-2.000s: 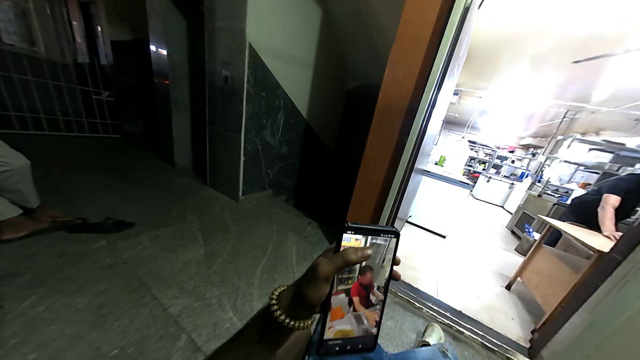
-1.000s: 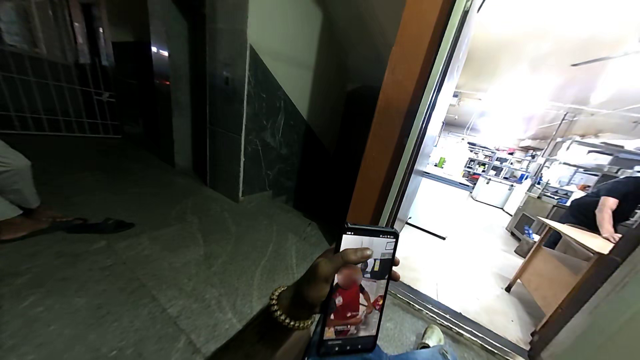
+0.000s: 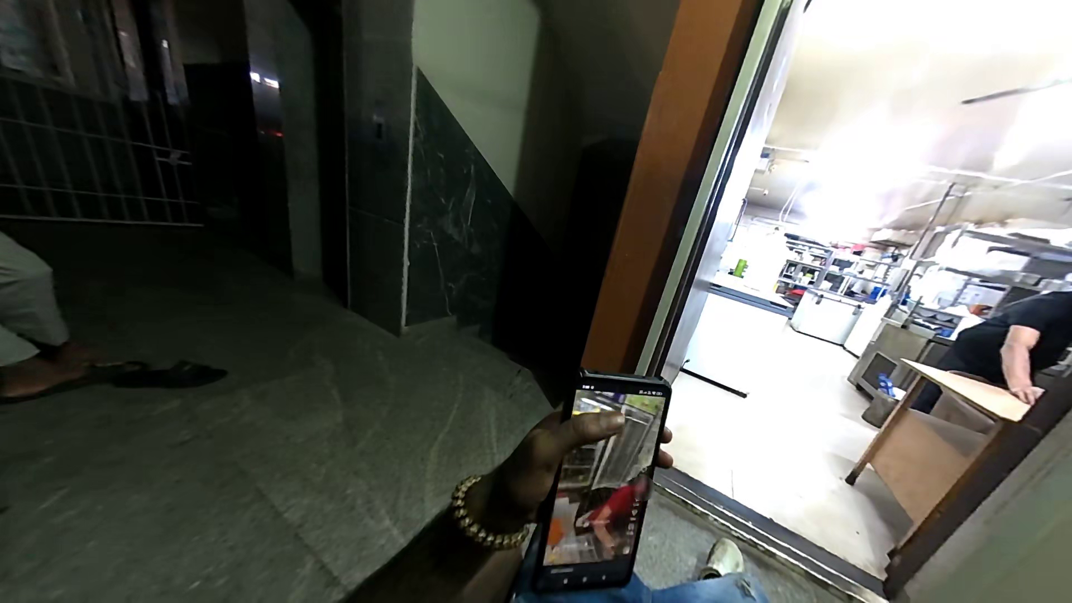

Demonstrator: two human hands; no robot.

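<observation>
A smartphone (image 3: 605,494) lies upright in my left hand (image 3: 536,469), its lit screen facing me and showing a picture with someone in red. The thumb rests over the upper part of the screen, and fingertips show at the phone's right edge. Around the wrist is a beaded bracelet (image 3: 486,523). Below the phone are my legs in blue jeans (image 3: 703,590) and one light shoe (image 3: 724,556). My right hand is not in view.
An open doorway with a brown frame (image 3: 662,167) leads into a bright room. Inside, a person in black (image 3: 1017,335) leans on a wooden table (image 3: 963,394). At the left, another person's sandalled foot (image 3: 50,377) rests on the stone floor (image 3: 251,452); a metal gate (image 3: 92,159) stands behind.
The picture on the phone's screen has changed from frame to frame. My left hand keeps its hold on the phone, and the person at the table stays bent over it.
</observation>
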